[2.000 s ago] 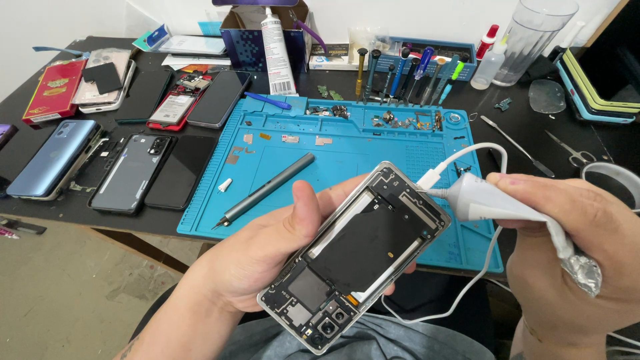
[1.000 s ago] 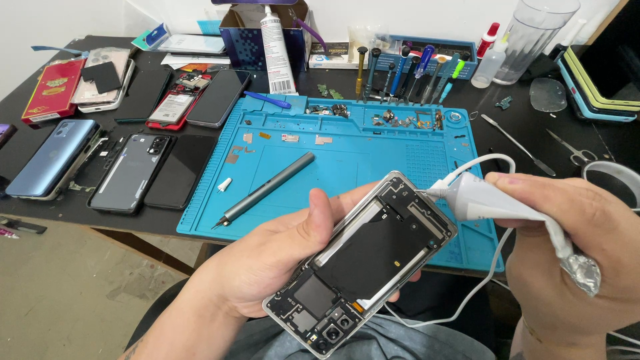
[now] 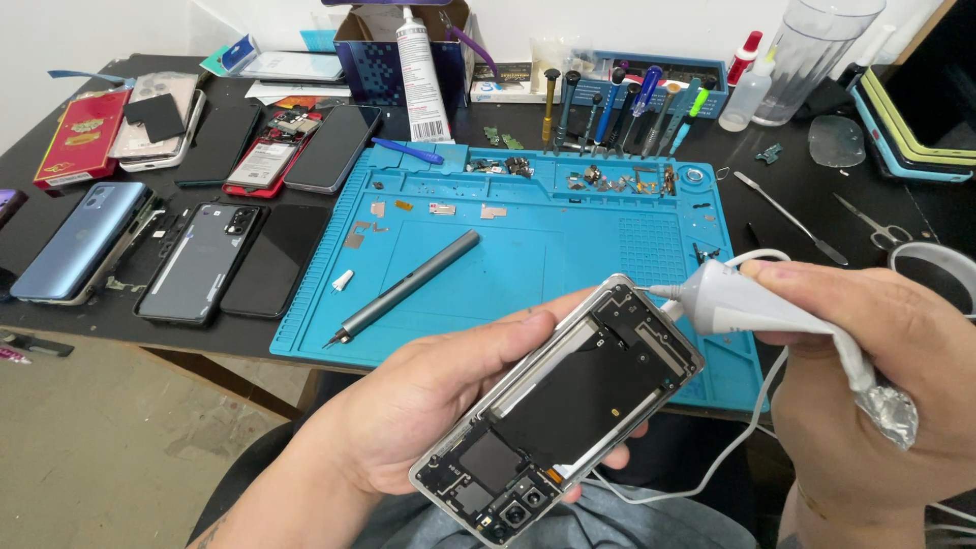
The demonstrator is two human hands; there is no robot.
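Note:
My left hand (image 3: 450, 381) holds a smartphone with its back cover off (image 3: 564, 396), tilted, its inner parts facing up and its camera lenses at the lower end. My right hand (image 3: 869, 366) grips a white glue tube (image 3: 743, 301) with a crumpled foil end. The tube's thin nozzle tip meets the phone's upper frame edge near a corner; whether glue is coming out cannot be told. A white cable (image 3: 732, 457) runs behind the phone and tube. Beyond the phone, a grey pen-shaped screwdriver (image 3: 412, 286) lies on a blue silicone repair mat (image 3: 503, 267), beside a small white nozzle cap (image 3: 343, 280).
Several phones, among them a blue one (image 3: 84, 240) and a dark one (image 3: 202, 263), lie at left. Screwdrivers (image 3: 549, 110) stand behind the mat near a second tube (image 3: 423, 84). A metal spudger (image 3: 789, 217), scissors (image 3: 877, 225) and a tape roll (image 3: 938, 267) lie at right.
The nozzle tip now lies further along the phone's top edge, toward the upper left corner. The phone has shifted and turned slightly in my left hand.

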